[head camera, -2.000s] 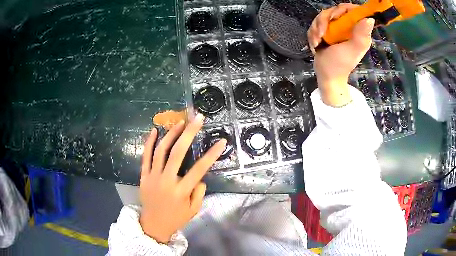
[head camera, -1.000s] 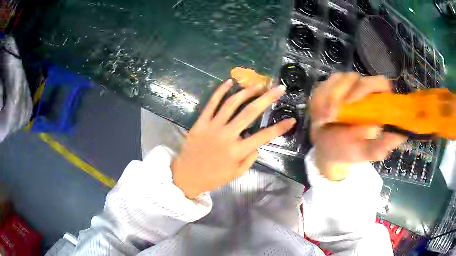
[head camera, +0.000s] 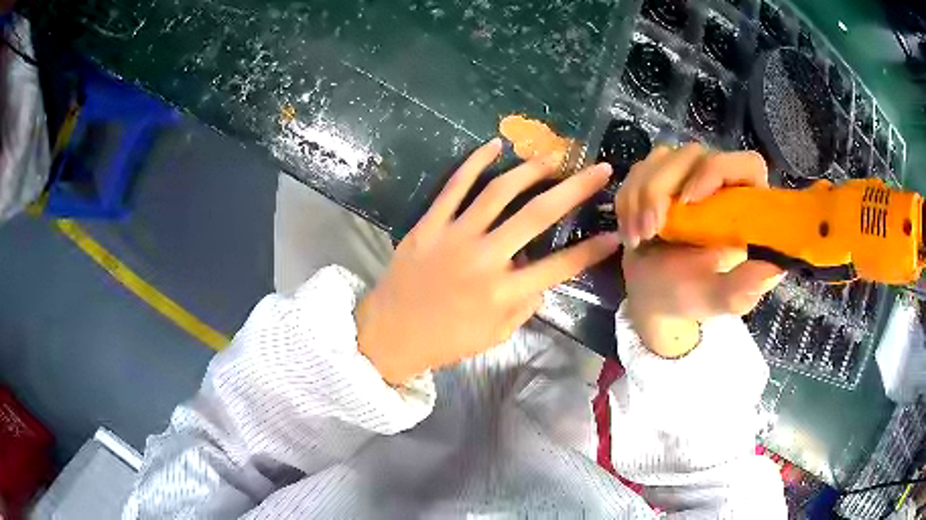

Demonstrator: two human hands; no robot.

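Observation:
My right hand (head camera: 690, 229) is closed around the orange electric screwdriver (head camera: 812, 225), which lies nearly level with its cable end to the right. Its bit is hidden by my fingers. My left hand (head camera: 482, 269) is spread, palm down, with its fingertips at the left edge of the clear blister tray (head camera: 863, 350). Its index fingertip is close to the fingers of my right hand. Round black parts (head camera: 650, 66) sit in the tray pockets. A dark-grey mesh-like disc (head camera: 799, 110) lies on top of the tray. Whether a part is under my fingertips is hidden.
An orange-tan scrap (head camera: 528, 135) lies on the scratched green bench mat (head camera: 406, 61) just beyond my left fingers. A blue stool or crate (head camera: 107, 152) and a yellow floor line (head camera: 142, 289) are at the left. A red object (head camera: 20, 452) is at the lower left.
The view has turned, so the tray sits farther right. My right hand with the screwdriver has come from the disc down beside my left fingertips. My left hand stays spread at the tray's edge.

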